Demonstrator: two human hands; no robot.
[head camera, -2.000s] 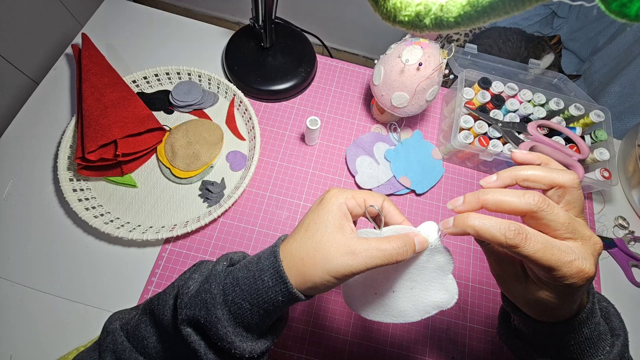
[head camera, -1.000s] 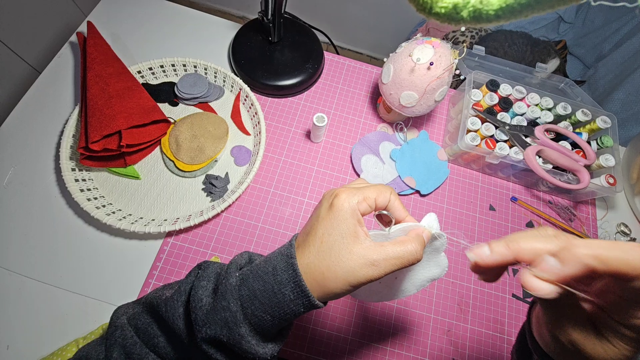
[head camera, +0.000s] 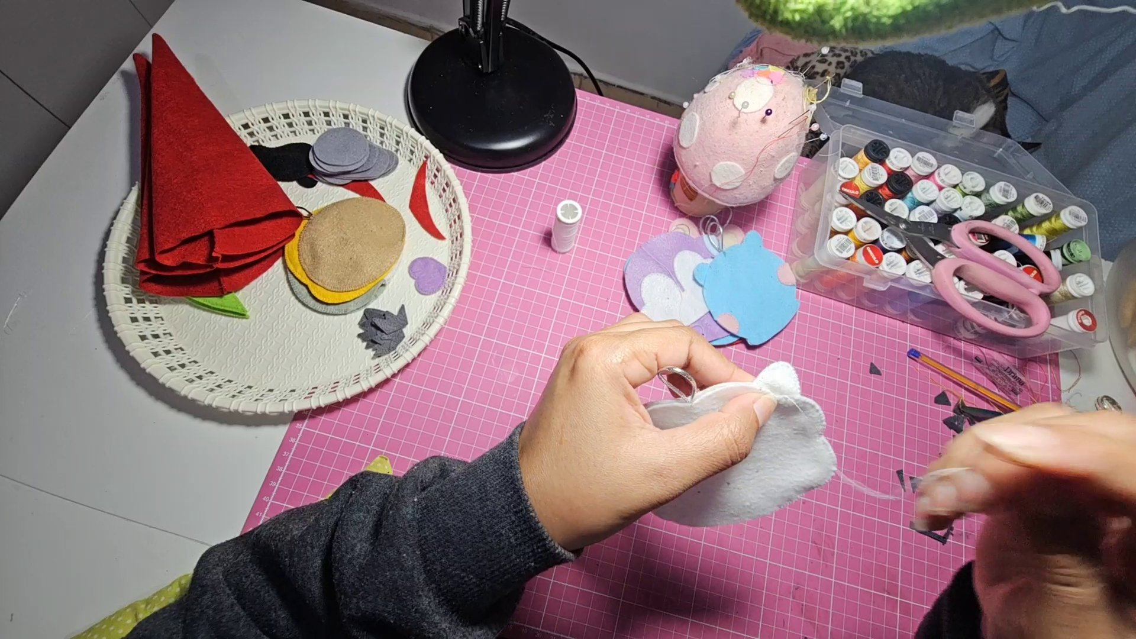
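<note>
My left hand (head camera: 648, 426) pinches a white felt shape (head camera: 763, 461) with stitched edges between thumb and fingers, near its small rounded ear. A metal ring (head camera: 677, 382) stands up at the felt's upper edge beside my fingers. White thread (head camera: 865, 486) runs from the felt's right side towards my right hand (head camera: 1029, 497), which is raised at the right edge and blurred. Its fingertips are curled close together; whether a needle is between them cannot be told. Beyond the felt, blue (head camera: 750, 288) and purple (head camera: 657, 266) felt shapes lie overlapping on the pink cutting mat (head camera: 497, 346).
A white basket (head camera: 133, 355) of felt pieces stands left. Behind are a black lamp base (head camera: 493, 98), a white spool (head camera: 566, 226) and a pink pincushion (head camera: 741, 133). Pink-handled scissors (head camera: 994, 275) rest on the thread box (head camera: 950, 213). A pencil (head camera: 963, 380) and dark scraps lie right.
My right hand has moved away from the felt, to the right and lower, with thread stretching between. My left hand still holds the white felt. The pencil and scraps have come into sight.
</note>
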